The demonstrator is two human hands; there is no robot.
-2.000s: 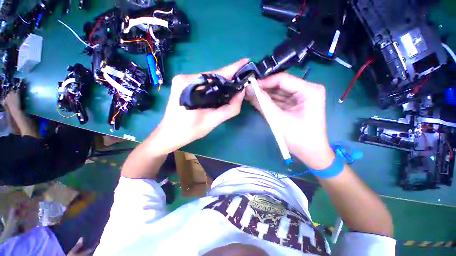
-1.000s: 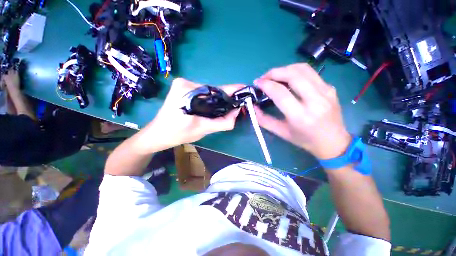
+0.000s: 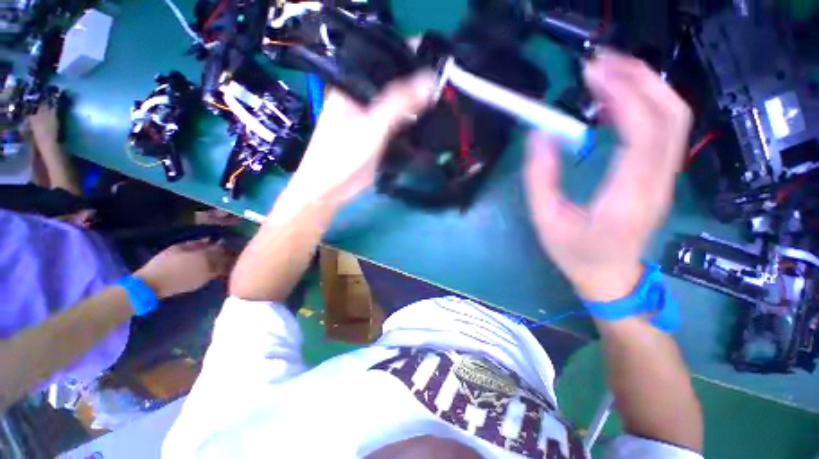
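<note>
My left hand [image 3: 373, 121] grips a black housing unit [image 3: 444, 157], which is blurred and tilted over the mat. Thin red wires [image 3: 464, 134] show on its open face. A white flat ribbon cable [image 3: 516, 108] runs from its top to the right and ends in a blue tip [image 3: 585, 142]. My right hand [image 3: 615, 170] is blurred, with thumb and fingers spread around the blue tip; no contact with it shows. A blue wristband [image 3: 633, 300] is on my right wrist.
Black wired sub-assemblies [image 3: 256, 112] lie on the green mat at left. A large black housing [image 3: 750, 99] and an open bracket frame [image 3: 718, 260] lie at right. A white block [image 3: 84, 43] is at upper left. Another person's arm [image 3: 171, 273] reaches in from the left.
The black unit has turned and swung, now showing its open face and red wires. The cable now points right. My right hand has opened off the unit. Another person's arm has come in at left.
</note>
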